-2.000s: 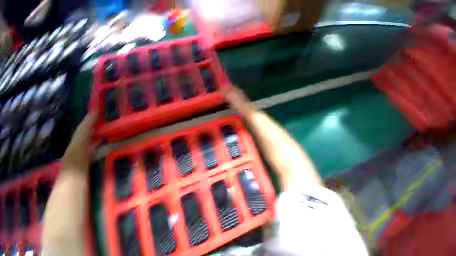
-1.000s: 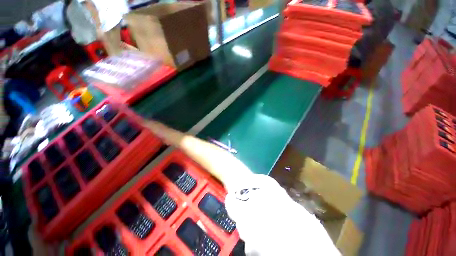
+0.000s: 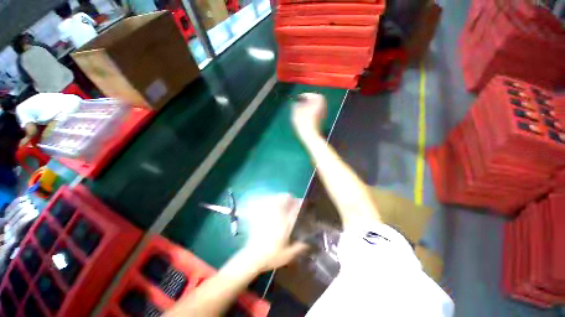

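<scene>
My right hand (image 3: 308, 112) is stretched forward over the green belt, just short of the red tray stack (image 3: 328, 46); a thin dark thing shows by its fingertips, too blurred to name. My left hand (image 3: 271, 224) is badly blurred above the belt's right edge; whether it holds anything is unclear. A thin dark tool with a pale tip, apparently tweezers (image 3: 233, 213), lies on the belt left of it. A red phone tray (image 3: 176, 257) with black keypad phones is partly behind my left forearm. Another loaded red tray (image 3: 114, 226) lies at the lower left.
A brown box (image 3: 139, 62) and clear plastic trays (image 3: 87, 129) on a red tray stand across the belt. An open carton (image 3: 396, 213) with shiny plastic is below the belt edge. Red tray stacks (image 3: 489, 151) stand on the floor at right. Other people sit at upper left.
The view has swung right, moving the phone trays to the lower left. My right hand has left the trays and reached forward; my left hand now shows near the belt edge.
</scene>
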